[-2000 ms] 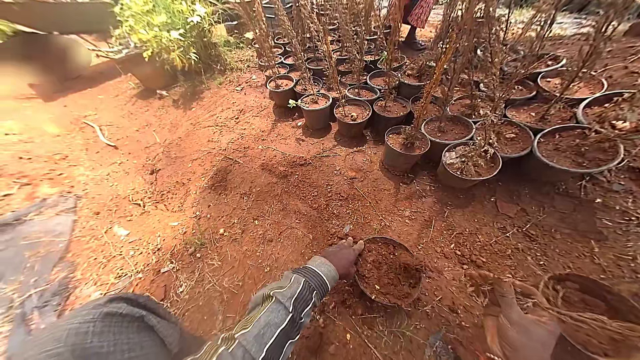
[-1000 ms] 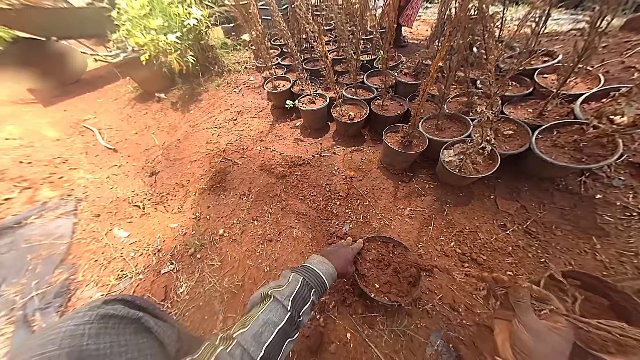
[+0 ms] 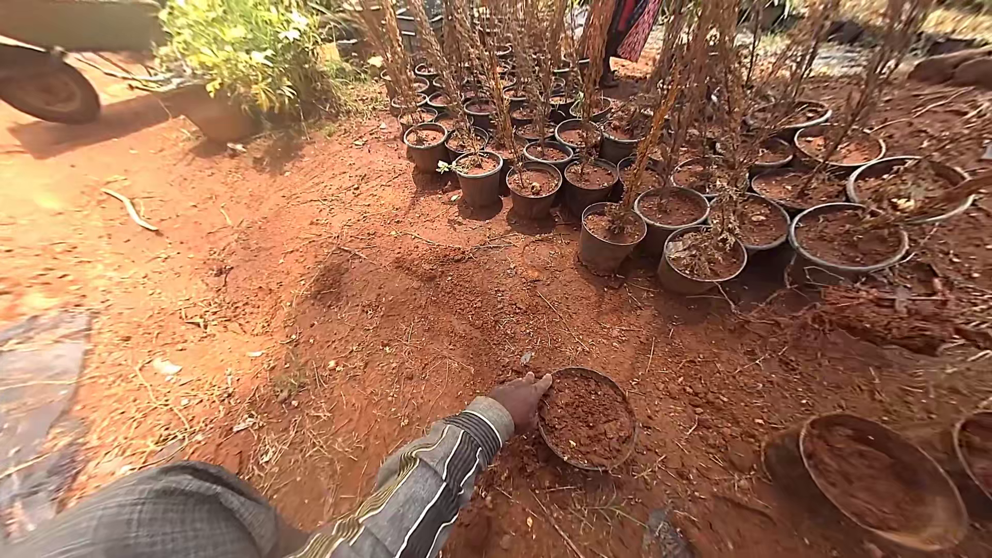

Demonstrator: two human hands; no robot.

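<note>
My left hand (image 3: 524,400), in a striped grey sleeve, grips the left rim of a round plant pot (image 3: 589,418) filled with loose red soil. That pot stands upright on the ground at the lower centre. My right hand is out of view. At the lower right, a blurred pot (image 3: 883,484) with red soil inside leans to one side. Part of another pot (image 3: 976,449) shows at the right edge. A reddish clump of dry roots or stems (image 3: 883,314) lies beside the grouped pots.
Rows of black pots (image 3: 612,240) with tall dry plants stand ahead and to the right. A wheelbarrow (image 3: 54,85) and a leafy potted plant (image 3: 248,62) are at the upper left. Plastic sheeting (image 3: 39,395) lies at left. A person's legs (image 3: 616,39) show behind the pots.
My right hand, earlier at the lower right beside dry stems, has left the view. The pot at the lower right is now more fully seen. My left hand has stayed on its pot.
</note>
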